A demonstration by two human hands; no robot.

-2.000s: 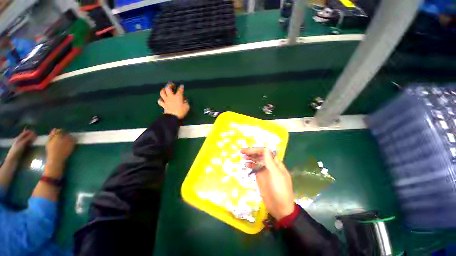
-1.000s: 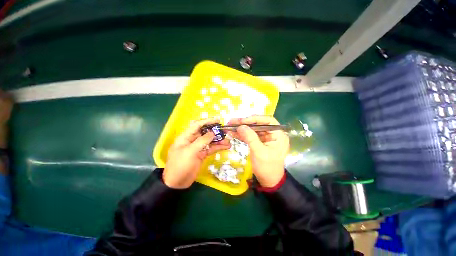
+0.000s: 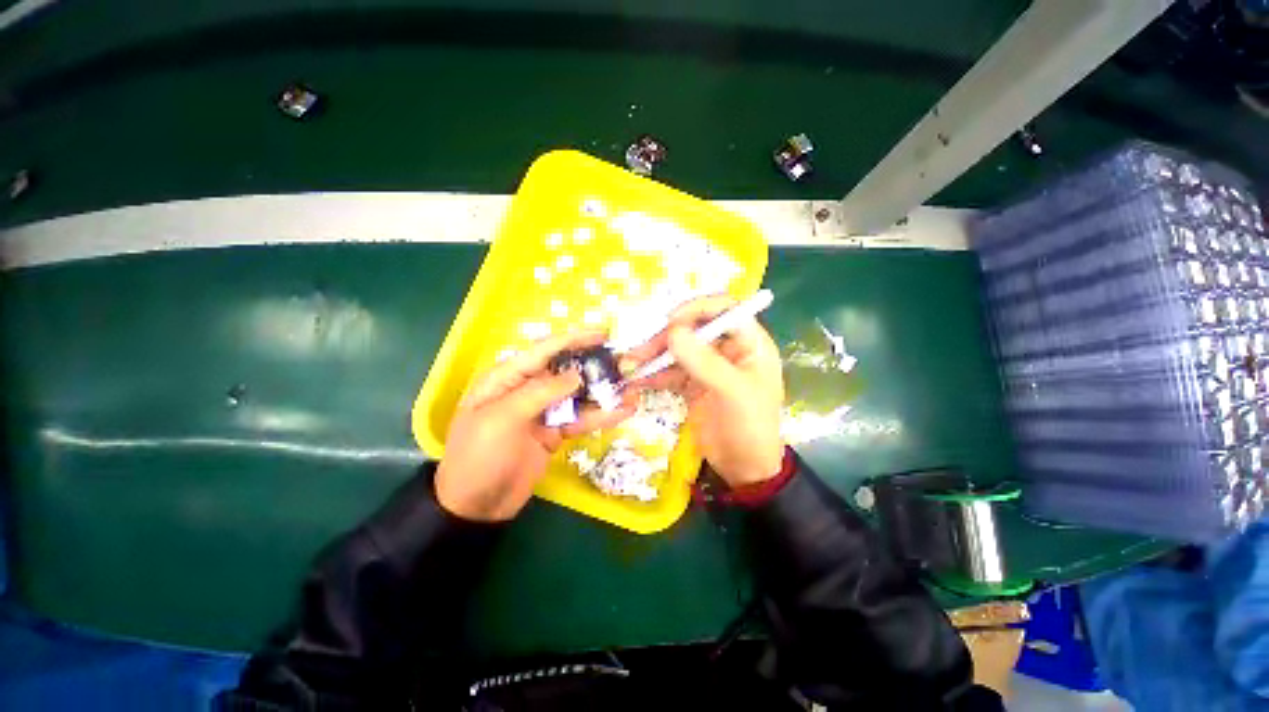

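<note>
My left hand (image 3: 504, 434) holds a small black electronic unit (image 3: 594, 370) with silver-white patches over the yellow tray (image 3: 457, 365). My right hand (image 3: 729, 397) holds a slim stick-like tool (image 3: 717, 324), pale with glare, its tip at the unit's right side. The exact contact is hidden by fingers and blur. Small white parts (image 3: 626, 467) lie heaped in the tray's near part, and more are scattered in its far part under strong glare.
Several units, one of them at the far left (image 3: 297, 100), lie on the green conveyor behind a white rail (image 3: 278, 230) with a metal post (image 3: 960, 125). Stacked clear blister trays (image 3: 1099, 348) and a solder wire spool (image 3: 981, 540) stand right. Blue sleeves show at the lower corners.
My left hand has come back from the conveyor and holds a unit. Both hands are now together over the tray. The tool has tilted, its rear end up. Conveyor units have shifted left in view.
</note>
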